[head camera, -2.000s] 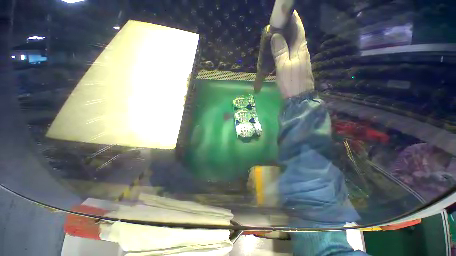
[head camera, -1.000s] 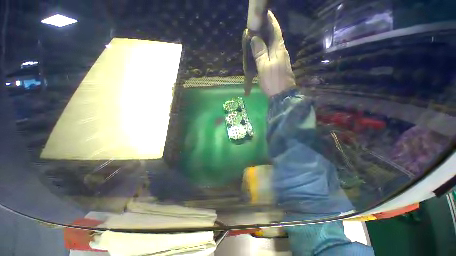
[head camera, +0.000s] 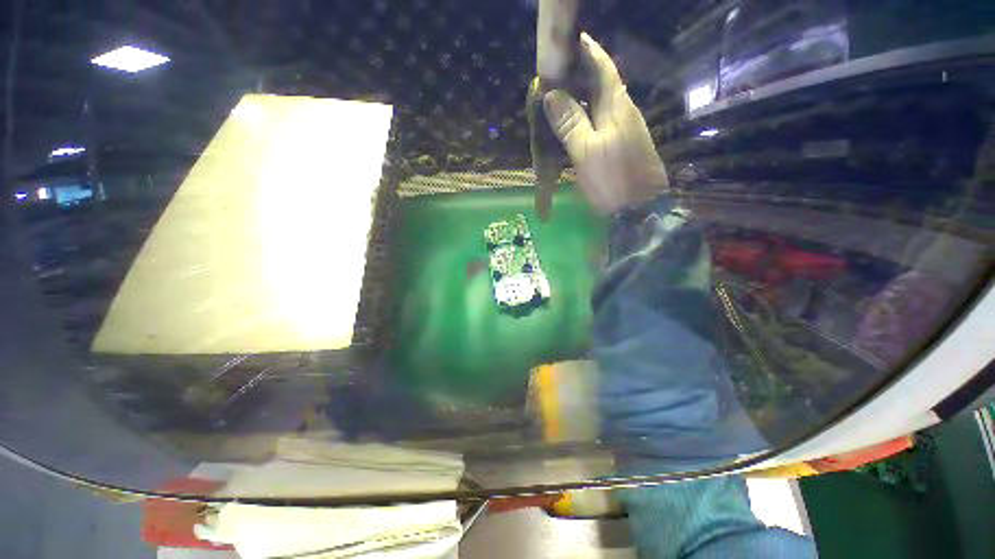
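Observation:
A small green circuit board panel (head camera: 515, 263) of three joined round sections with pale parts lies slightly tilted on the bright green mat (head camera: 458, 339), seen through the cabinet window. My right hand (head camera: 608, 142), in an off-white glove, is above and right of the board. It holds a slim air nozzle (head camera: 542, 147) with a pale upper tube; the dark tip points down, just beyond the board's far end. Its contact with the fingers is partly hidden. My left hand is out of the picture.
A cream slanted panel (head camera: 256, 229) stands left. Pale cloths (head camera: 338, 530) lie over red padding (head camera: 175, 513) at the lower edge. A grey pad with yellow edging (head camera: 565, 401) lies near my forearm. A dark-green conveyor (head camera: 873, 519) with a board (head camera: 903, 464) is at lower right.
Since the first frame, the view has shifted, so the board and hand appear further left. The nozzle tip sits slightly lower and my right hand is tilted more. A board has come into view on the conveyor.

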